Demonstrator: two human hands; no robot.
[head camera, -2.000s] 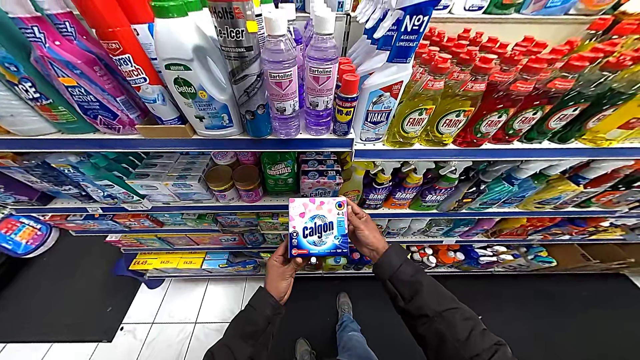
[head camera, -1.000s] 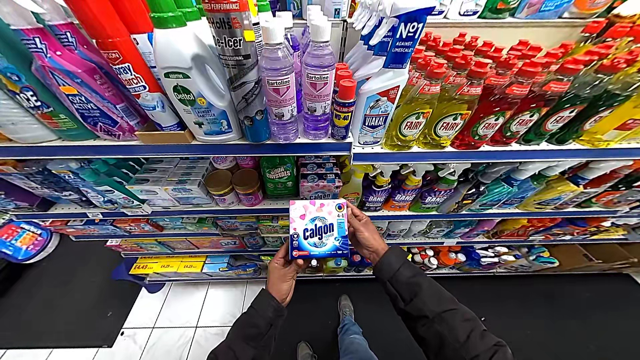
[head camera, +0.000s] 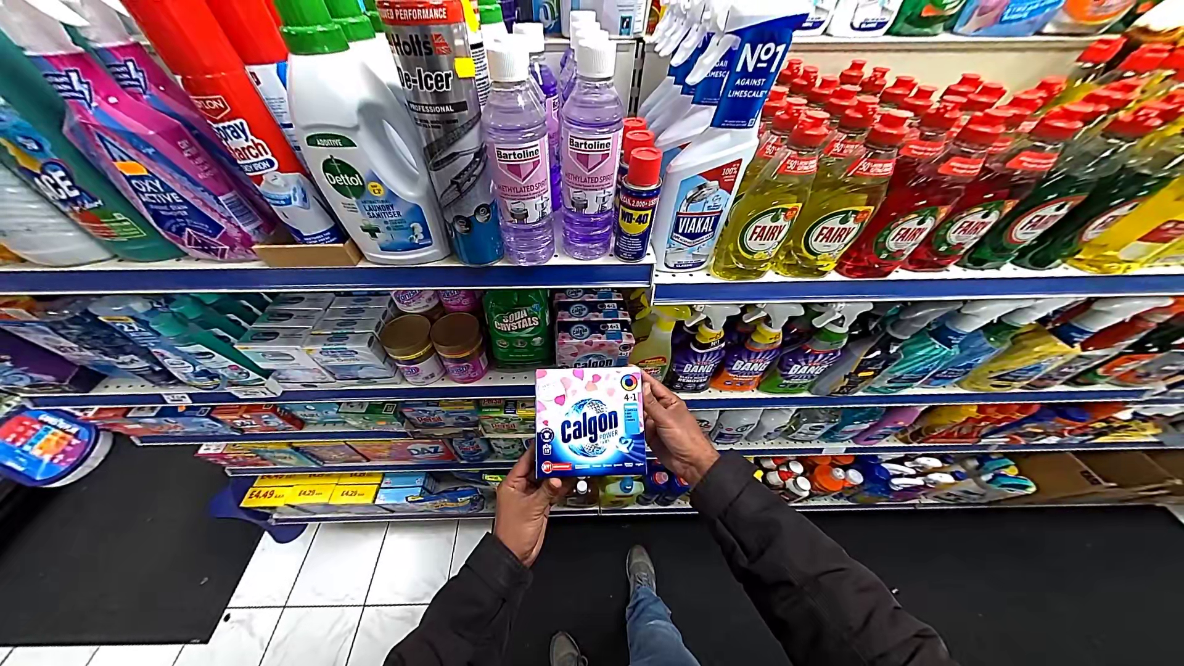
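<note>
A Calgon box (head camera: 590, 421), white and blue with pink hearts, is held upright between my two hands in front of the shelves. My left hand (head camera: 527, 509) grips its lower left corner, the thumb on the front near the bottom edge. My right hand (head camera: 677, 430) holds the right side near the top corner. Fingers behind the box are hidden. Just beyond its top edge, similar boxes (head camera: 594, 342) are stacked on the second shelf, between a green soda crystals container (head camera: 516, 328) and spray bottles with yellow liquid.
The top shelf (head camera: 370, 277) bears a Dettol bottle (head camera: 365, 157), purple Bartoline bottles (head camera: 592, 157), a WD-40 can (head camera: 638, 208), a Viakal spray (head camera: 708, 203) and many Fairy bottles (head camera: 763, 227). Lower shelves hold sprays and boxes. Black mats (head camera: 111, 555) lie on white floor tiles (head camera: 338, 564).
</note>
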